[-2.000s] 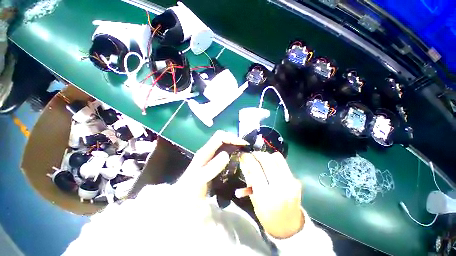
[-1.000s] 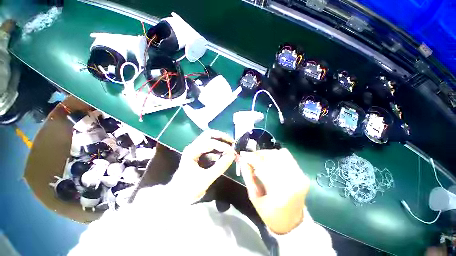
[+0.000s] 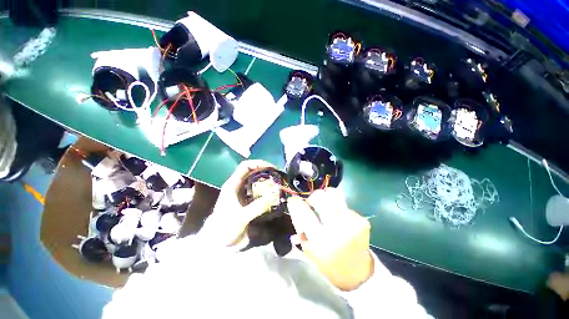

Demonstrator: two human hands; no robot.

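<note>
My left hand (image 3: 234, 202) holds a round black camera head (image 3: 265, 187) with its open back and board facing up, at the bench's near edge. Just right of it lies a white camera housing (image 3: 298, 138) with a round black cup (image 3: 314, 169), its white pigtail cable (image 3: 319, 99) curling up behind. Thin red and orange wires (image 3: 293, 190) run between the head and the cup. My right hand (image 3: 330, 230) has its fingertips together at these wires beside the cup; whether they pinch a wire or a cable tie is too small to tell.
More white housings with black cups (image 3: 184, 93) lie left on the green bench (image 3: 387, 215). Camera heads (image 3: 428, 117) stand along the back right. A tangled heap of clear cable ties (image 3: 450, 194) lies right. A cardboard box (image 3: 65, 218) of housings stands lower left. A person's hand (image 3: 558, 283) shows far right.
The camera head in my left hand has turned so its board shows. My right hand has shifted slightly, and the cup's inside is now uncovered. The whole view has shifted a little.
</note>
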